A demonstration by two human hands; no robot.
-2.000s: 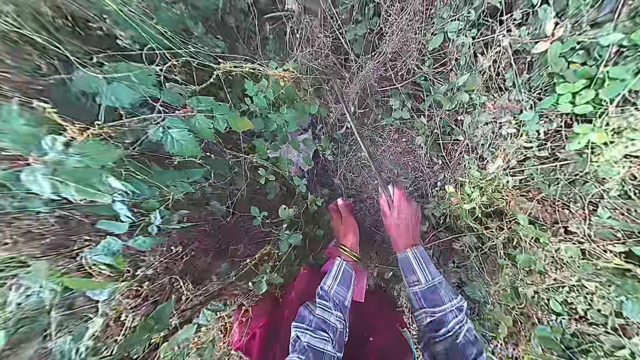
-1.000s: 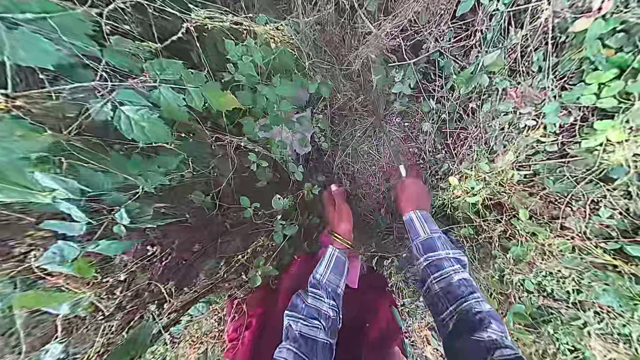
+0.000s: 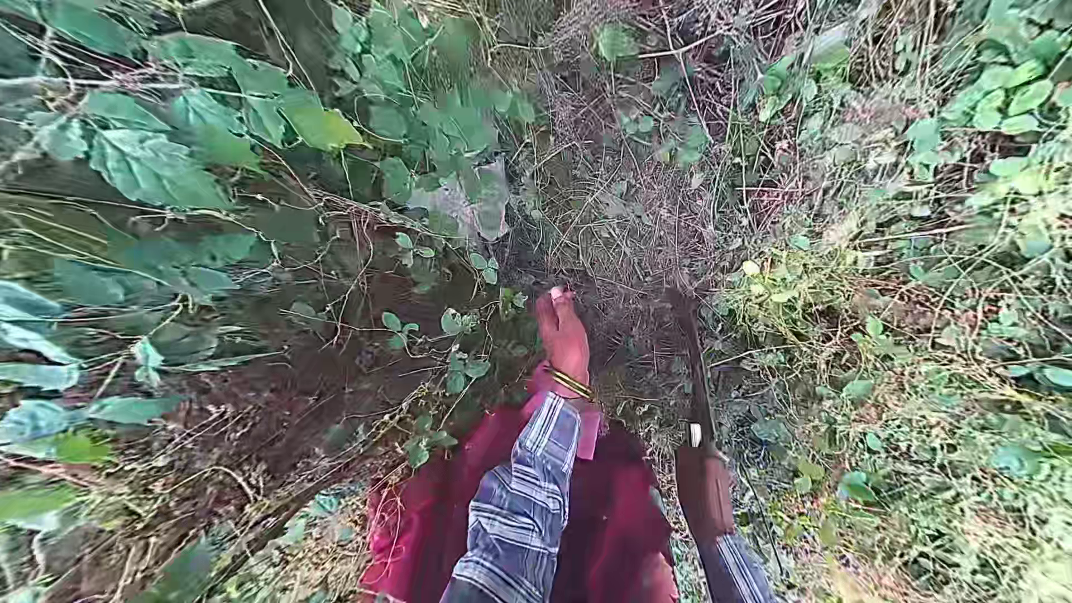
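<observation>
My right hand (image 3: 703,494) is closed around the handle end of a long dark blade or stick (image 3: 697,360), which points forward and away from me at the lower right of centre. What exactly the tool is, I cannot tell. My left hand (image 3: 566,335), with bangles (image 3: 569,383) at the wrist, reaches forward over dry stems and grass (image 3: 620,209). Its fingers are bent and partly hidden, so whether they grip any stems cannot be seen. A pale grey stone or scrap (image 3: 477,201) lies ahead of it, among leaves.
Broad-leaved green plants (image 3: 159,159) and thin vines crowd the left side. Tangled grass and small leaves (image 3: 837,335) cover the right. Dry twigs (image 3: 678,50) lie ahead, and a dark red garment (image 3: 452,511) hangs below my arms.
My right hand has drawn back toward my body with the long tool. In the oldest frame it was beside my left hand, tool pointing forward. The left hand stays reached forward.
</observation>
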